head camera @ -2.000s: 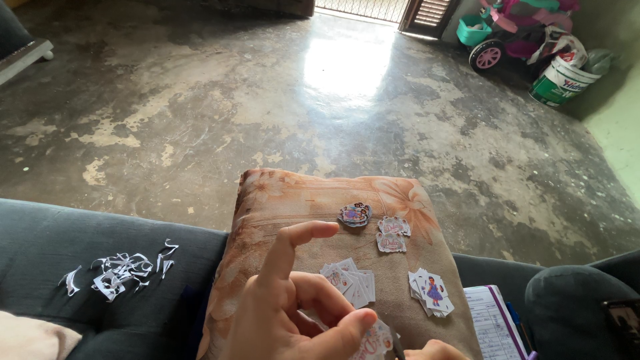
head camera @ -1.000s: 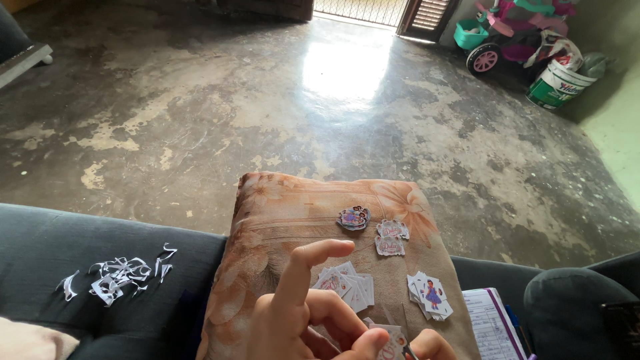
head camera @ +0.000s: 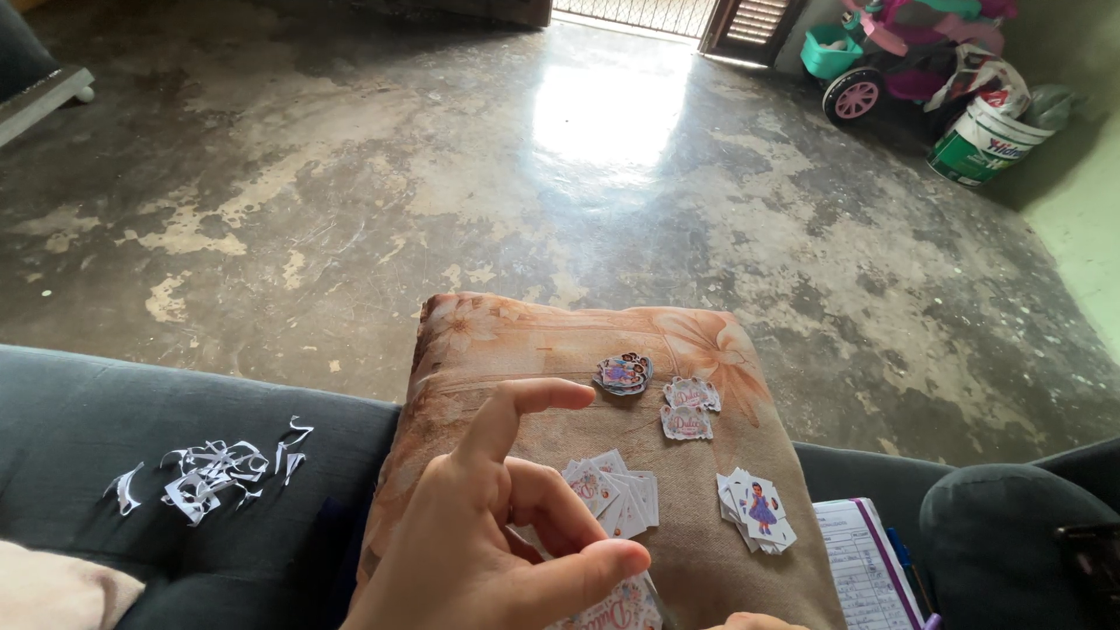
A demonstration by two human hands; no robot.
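My left hand (head camera: 516, 534) pinches a printed paper piece (head camera: 617, 610) between thumb and fingers, its index finger raised. Only a bit of my right hand (head camera: 754, 622) shows at the bottom edge, beside a thin metal blade (head camera: 662, 612) that touches the paper; what it grips is mostly cut off. Both are over a floral cushion (head camera: 682, 534). On the cushion lie a pile of cut-out doll figures (head camera: 624, 374), several cut-out lettered labels (head camera: 689, 422), a fanned stack of uncut lettered pieces (head camera: 632, 500) and a stack of doll-figure cards (head camera: 759, 512).
White paper scraps (head camera: 214, 477) lie on the dark sofa seat (head camera: 324, 420) to the left. A written notebook (head camera: 862, 560) with pens is at the right, near a dark rounded cushion (head camera: 1006, 516). A ride-on toy (head camera: 910, 52) and a plastic bucket (head camera: 980, 144) stand by the far wall.
My right hand has dropped lower, nearly out of view; earlier it showed more, with the blade at the paper. My left hand still holds the paper in about the same place.
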